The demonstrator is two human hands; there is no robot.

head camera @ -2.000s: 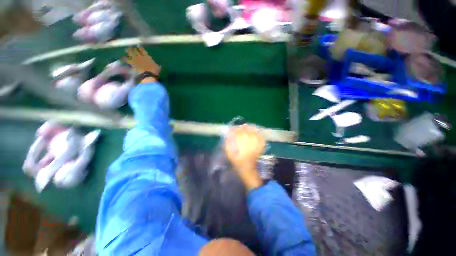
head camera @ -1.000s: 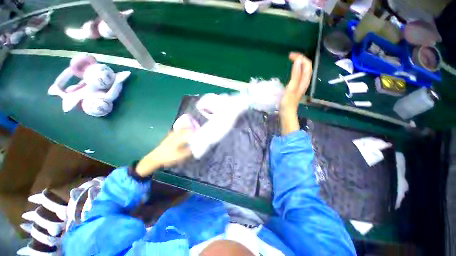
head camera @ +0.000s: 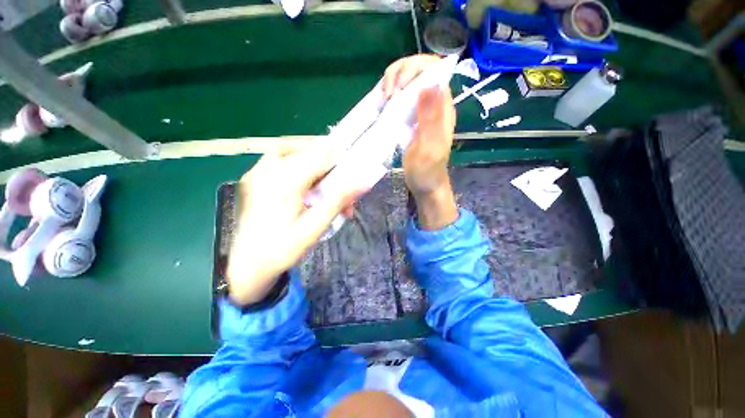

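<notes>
White and pale pink headphones [head camera: 372,135] are held up edge-on above the dark grey mats, tilted up to the right and partly blurred. My left hand [head camera: 282,212] is closed round their lower left end. My right hand [head camera: 429,122] grips the upper right end, with fingers behind and thumb in front. Both hands cover much of the cups, and the ears cannot be told apart clearly. The grey padded mat [head camera: 359,277] lies below, under my forearms.
Another headphone pair [head camera: 69,251] lies on the green bench at left. White scraps [head camera: 541,186] lie on the right mat. A blue basket [head camera: 516,59], small yellow-and-black box [head camera: 543,81] and whitish bottle [head camera: 590,94] stand at back right. Stacked grey liners [head camera: 702,196] are at right. A pale post [head camera: 73,98] crosses upper left.
The headphones have moved up towards the back rail and are now gripped at both ends. My right hand, open beside white crinkly material before, has closed on them. The view has shifted.
</notes>
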